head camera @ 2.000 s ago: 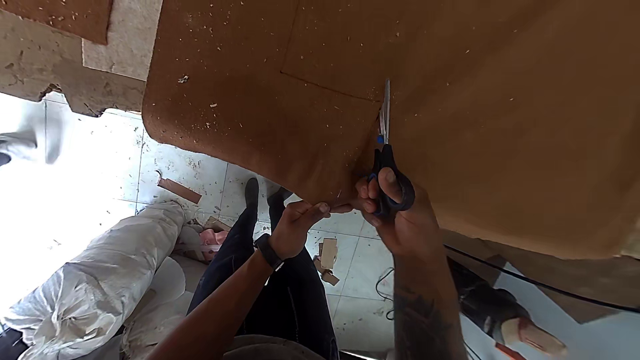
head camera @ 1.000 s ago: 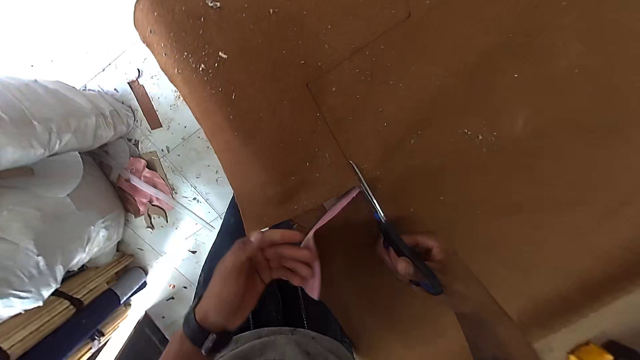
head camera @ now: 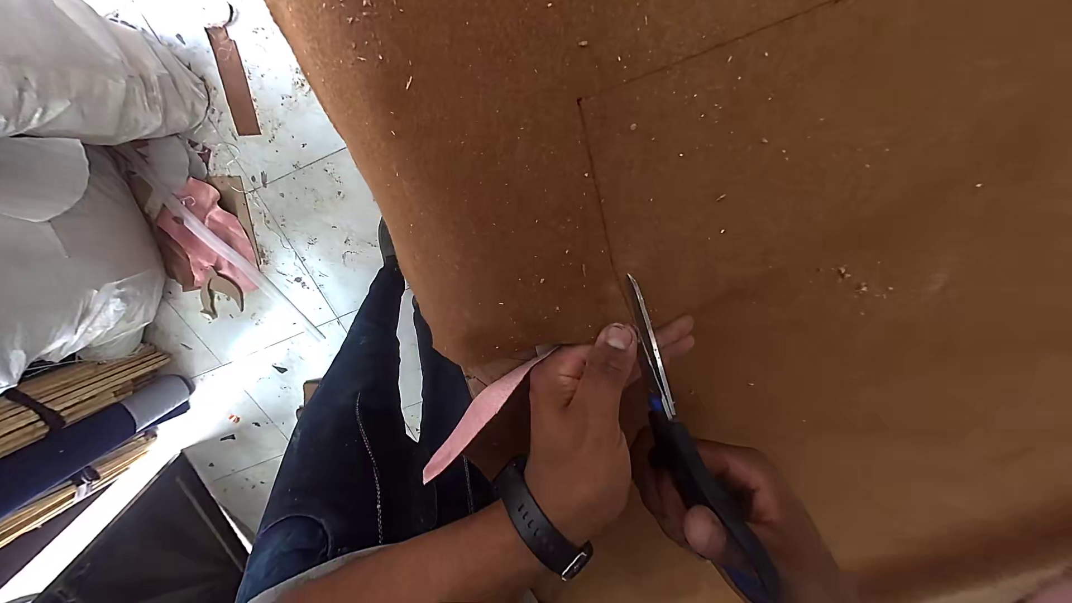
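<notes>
A large brown sheet of fabric or leather-like material (head camera: 837, 209) spreads before me, with a dark line drawn on it that turns a corner. My right hand (head camera: 720, 502) grips the dark handles of a pair of scissors (head camera: 653, 360), whose blades lie along the drawn line. Close to the blades, my left hand (head camera: 586, 410) pinches the sheet's cut edge between thumb and fingers; some fingertips show past the blades. A narrow flap with a pink underside (head camera: 477, 423) hangs to the left of that hand. A black band circles my left wrist.
White wrapped bundles (head camera: 84, 243) lie at the left, beside pink scraps (head camera: 213, 230) and a brown strip (head camera: 234, 84) on the tiled floor (head camera: 318, 218). Lower left are bundled wooden slats (head camera: 84, 385) and a dark blue roll (head camera: 92, 440). Small shavings dot the sheet.
My left hand has moved from the loose pink-backed flap to the sheet's edge beside the blades. The scissors remain in my right hand. The view has turned and shifted since the oldest frame.
</notes>
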